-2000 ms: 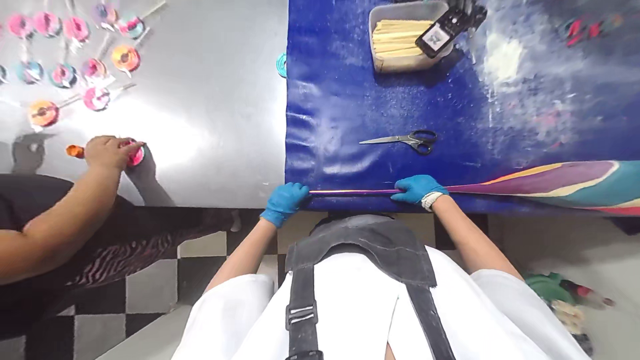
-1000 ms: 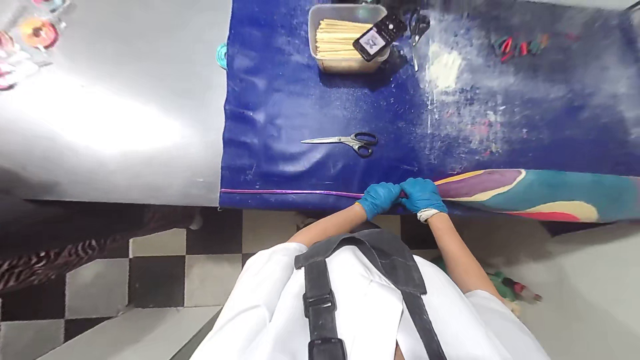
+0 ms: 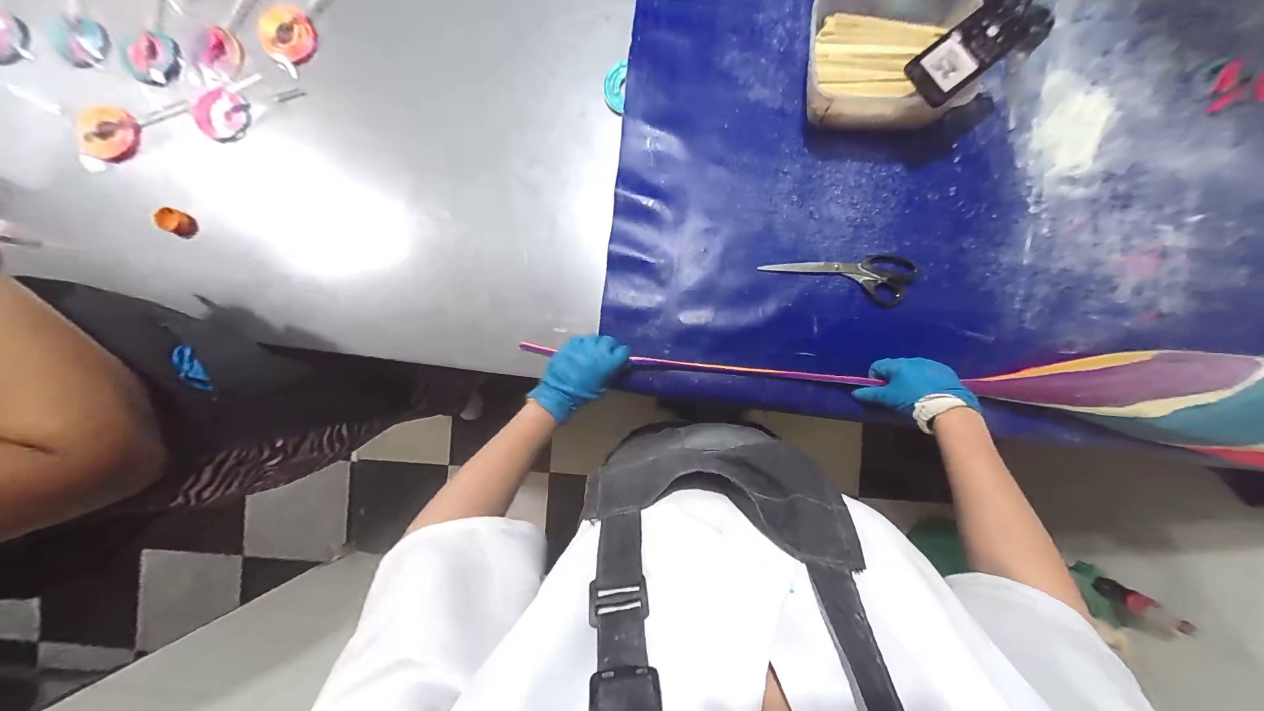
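A thin rope of striped candy (image 3: 741, 370) runs along the front edge of the blue mat, widening at the right into a thick multicoloured candy mass (image 3: 1145, 390). My left hand (image 3: 583, 370), in a blue glove, is closed around the rope near its left end, which sticks out past the fingers over the metal table. Gloved too, my right hand (image 3: 913, 387) grips the rope where it starts to thicken. Scissors with black handles (image 3: 879, 276) lie on the mat behind the rope, between the two hands and nearer the right one.
A plastic tub (image 3: 859, 114) of wooden sticks stands at the back, a black device (image 3: 953, 64) on its rim. Wrapped spiral lollipops (image 3: 109, 133) and an orange piece (image 3: 175, 222) lie on the metal table (image 3: 444, 178). A turquoise coil (image 3: 615, 87) touches the mat's edge. Another person's arm (image 3: 69, 425) is at left.
My hands, close together one second ago, are now wide apart along the rope, the left one farther left. The view has swung back left, showing the lollipops and the other person's arm again.
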